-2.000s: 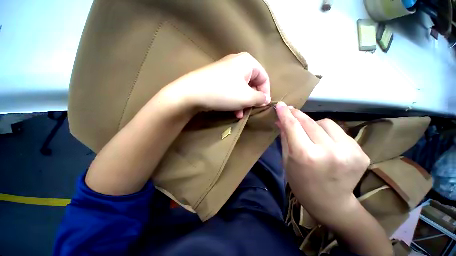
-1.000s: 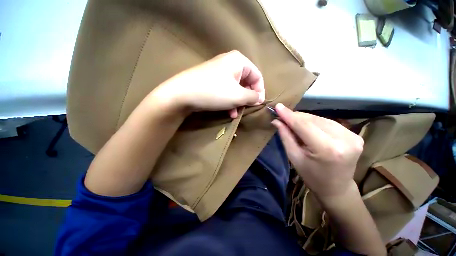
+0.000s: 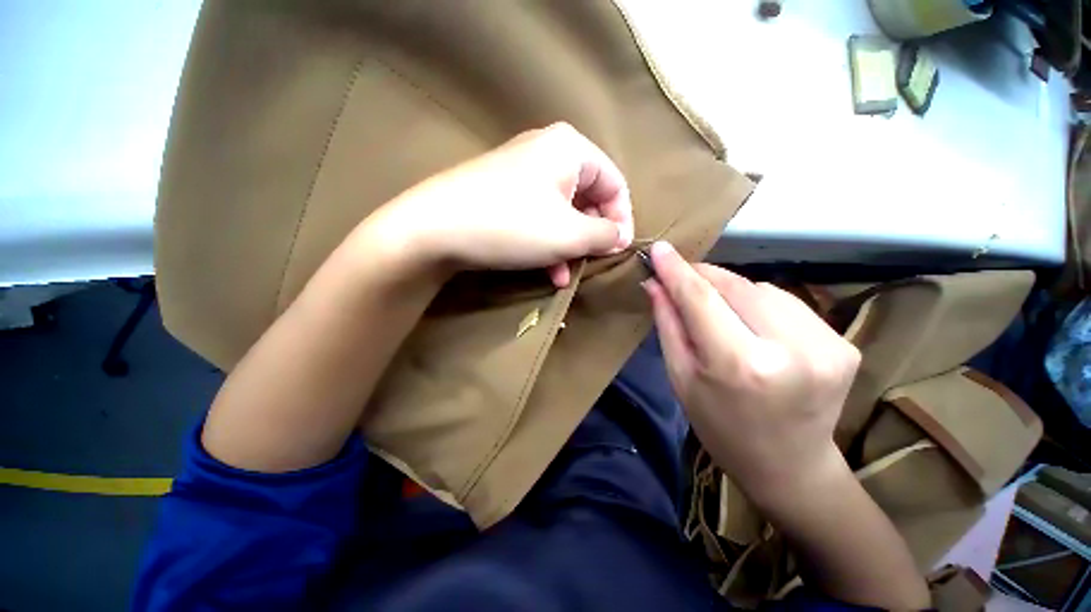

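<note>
A tan bag body (image 3: 479, 72) lies over the table's front edge and across my lap. A small gold metal fitting (image 3: 529, 322) sits on its panel near a stitched seam. My left hand (image 3: 538, 197) pinches the seam edge (image 3: 622, 251) of the bag body between thumb and fingers. My right hand (image 3: 760, 371) is just right of it, its fingertips closed on a small dark, slim metal tool (image 3: 647, 257) whose tip is at the seam. The rest of the tool is hidden in my hand, so I cannot tell its kind.
The white table (image 3: 826, 179) runs across the back. A yellowish cup (image 3: 927, 14), a pale block (image 3: 873, 74) and an olive-yellow block (image 3: 918, 78) stand at its back right. More tan bag pieces (image 3: 945, 323) hang or lie at my right, below the table edge.
Over the last two seconds my left hand and the seam have shifted slightly left. My right fingertips drew back a little from the seam, then moved close to it again.
</note>
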